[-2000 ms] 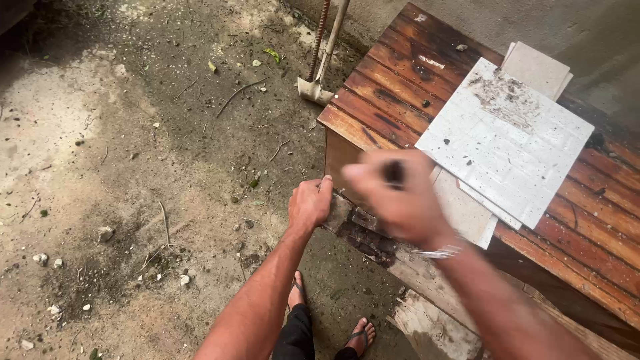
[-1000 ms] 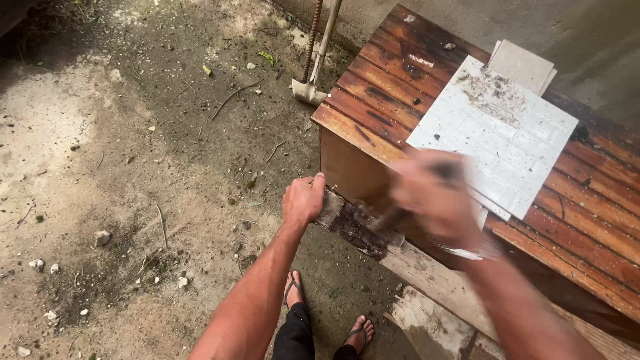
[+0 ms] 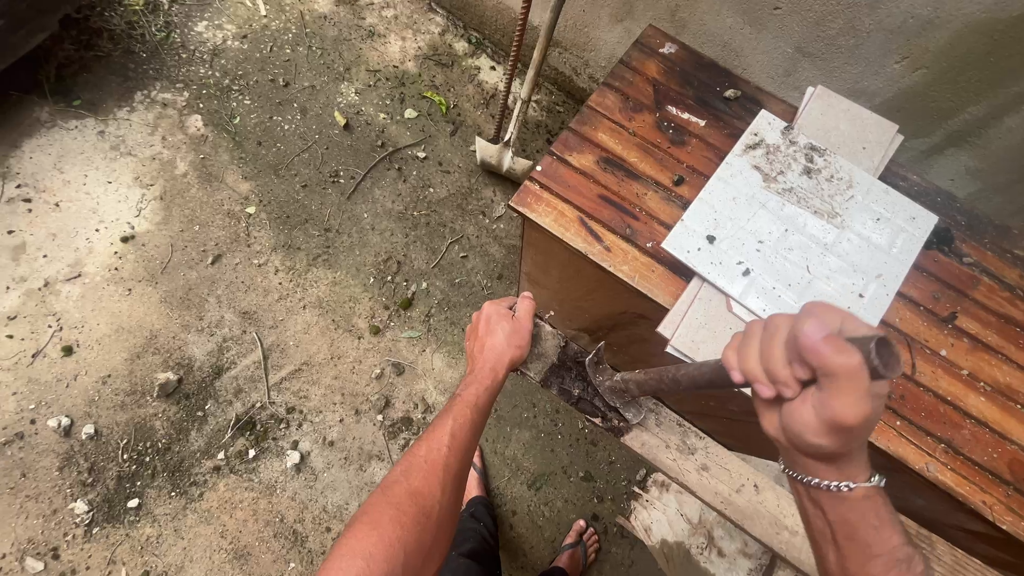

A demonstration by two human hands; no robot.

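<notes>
My left hand (image 3: 500, 336) grips the upper end of a weathered wooden board (image 3: 712, 472), which slants down to the right along the side of a wooden bench. My right hand (image 3: 812, 384) is closed around the pipe-like metal handle of a hand tool with a curved, rusty blade (image 3: 614, 386). That blade rests on a dark, rotten-looking patch (image 3: 572, 376) of the board, just right of my left hand. Whether the blade has bitten into the wood cannot be told.
The slatted wooden bench top (image 3: 608, 192) holds a dirty white tile (image 3: 800, 224) over beige tiles (image 3: 844, 128). A long-handled metal tool (image 3: 502, 156) and a rusty rebar (image 3: 512, 72) stand near its corner. A broken wooden piece (image 3: 688, 528) lies below the board; stones (image 3: 166, 384) dot the ground.
My right hand was blurred with motion in both earlier frames; now it shows sharply, with the tool's blade down on the board. My left hand keeps its hold on the board's end.
</notes>
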